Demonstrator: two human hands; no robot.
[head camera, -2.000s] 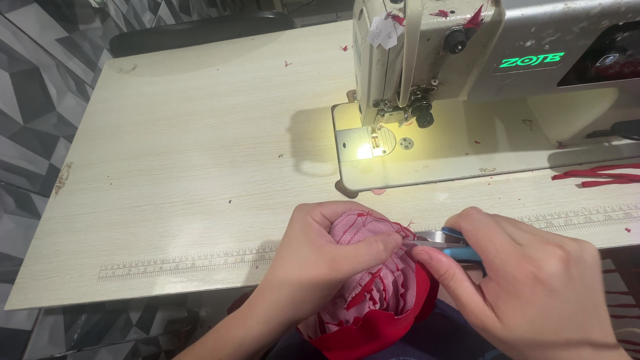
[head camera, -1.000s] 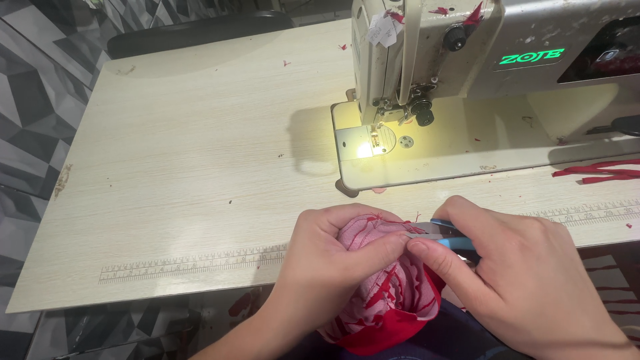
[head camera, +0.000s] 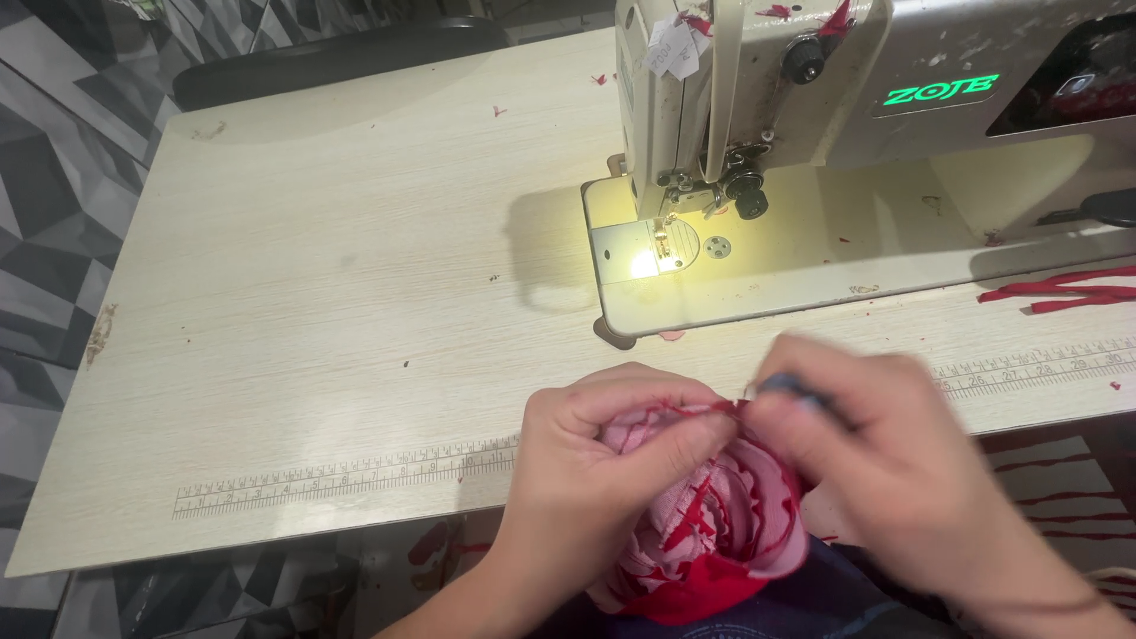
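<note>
A gathered bundle of pink and red fabric (head camera: 710, 524) rests above my lap, in front of the table edge. My left hand (head camera: 612, 444) grips its upper left side, thumb and forefinger pinching a red edge. Close by on the right, my right hand (head camera: 852, 444) is blurred, its fingers closed around a small cutting tool with a blue handle (head camera: 799, 390). The tool's blades are hidden, and its fingertips meet the red edge beside my left thumb.
A sewing machine (head camera: 923, 133) stands beyond my hands, its lamp lighting the needle plate (head camera: 635, 253). Red fabric strips (head camera: 1065, 288) lie at the right. A printed ruler scale (head camera: 346, 479) runs along the front of the pale table (head camera: 311, 266). Small scraps are scattered about.
The blades showed at the red edge in the earlier frames and are now hidden. My right hand has turned, with its fingers drawn up around the blue handle. My left hand keeps its pinch.
</note>
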